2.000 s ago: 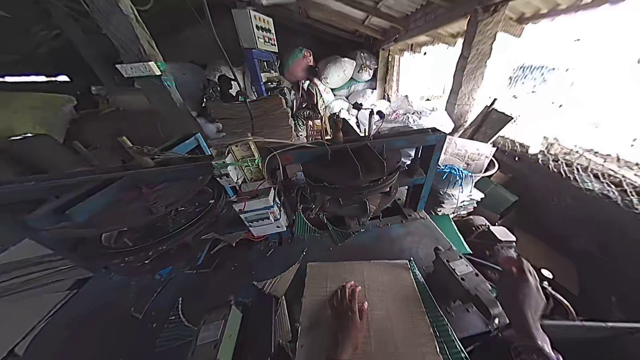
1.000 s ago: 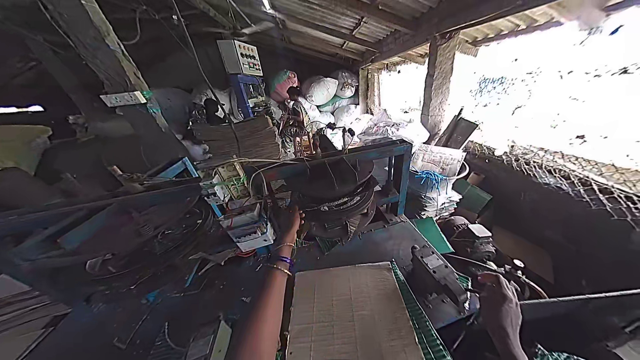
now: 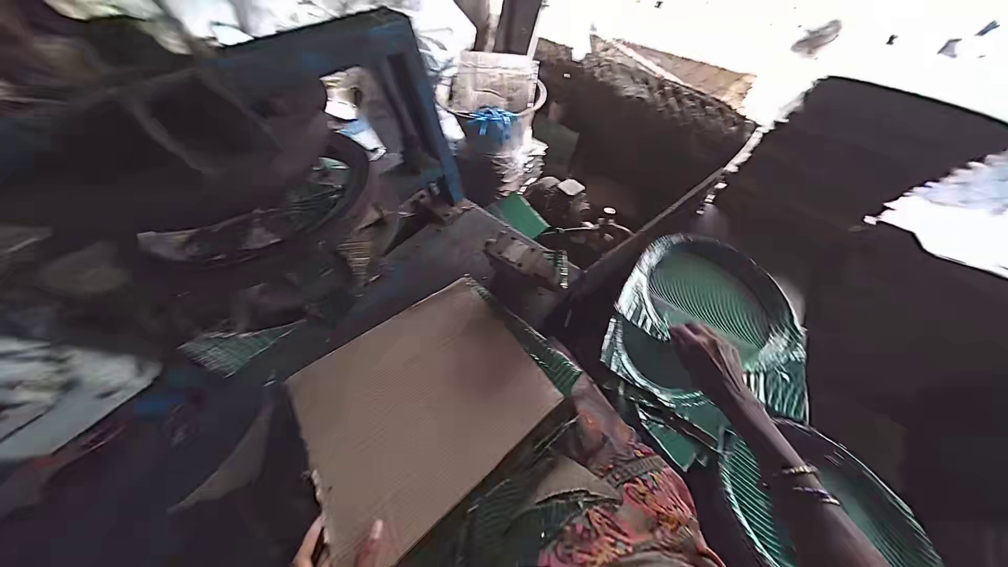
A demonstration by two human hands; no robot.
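A stack of green sheets topped with brown cardboard [image 3: 425, 409] lies tilted across my lap. My left hand [image 3: 339, 545], partly cut off by the lower frame edge, grips its near left corner, fingertips at the edge. My right hand [image 3: 709, 358] is stretched out to the right, over a round rimmed container [image 3: 776, 291] with shiny green ribbed material [image 3: 701, 295] in it. Its fingers are curled beside a dark green piece [image 3: 654, 354]; whether they pinch it is unclear. Bangles circle the right wrist.
A blue metal frame [image 3: 425, 118] and a blurred round press-like machine [image 3: 236, 157] stand at left. A metal block [image 3: 524, 260] lies on the bench. Behind it is a bucket [image 3: 496, 102] with blue ties. Another round green-filled container [image 3: 850, 488] is at lower right.
The view has swung strongly down and right. One hand rested on the cardboard, then an arm reached to the machine; now my left hand is at the cardboard's corner and my right over the round container.
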